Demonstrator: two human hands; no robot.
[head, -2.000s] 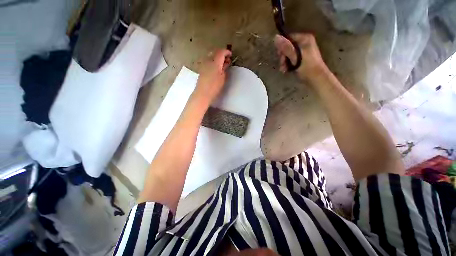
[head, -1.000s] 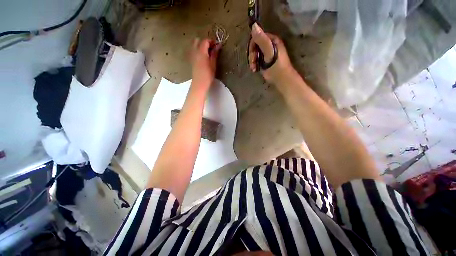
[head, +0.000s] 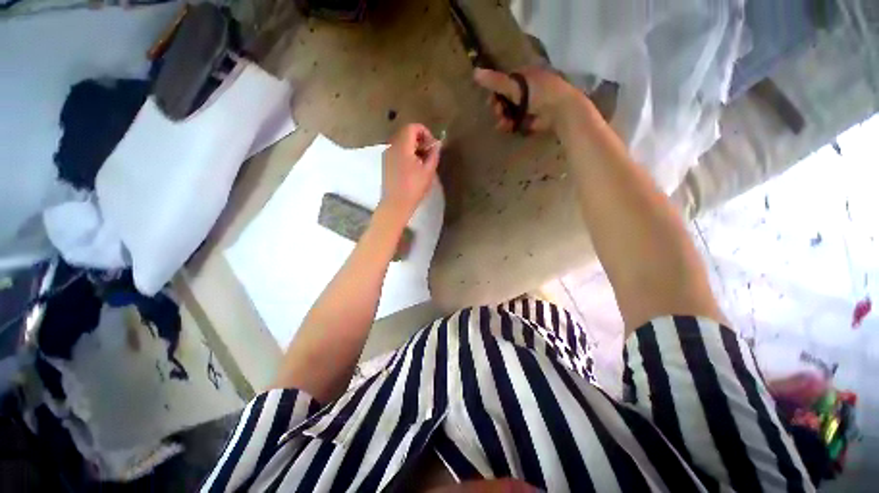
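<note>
The white cut piece lies flat on the beige-brown table, its rounded end to the right. The speckled stone weight rests on it, partly hidden by my left forearm. My left hand is over the piece's upper right edge, its fingertips pinching a small pale thread. My right hand is up and to the right, its fingers through the dark handle of the shears. The blades point up and left; their tips are cut off by the frame's top.
Another white fabric piece hangs over a dark grey object at the left. Translucent plastic sheeting lies at the upper right. Dark cloth is at the far left. A pale tiled floor with scraps shows at the right.
The thread bundle that lay beyond my left hand no longer shows there; my left hand now pinches a pale thread. My right hand with the shears has moved away from my left hand. The view has shifted.
</note>
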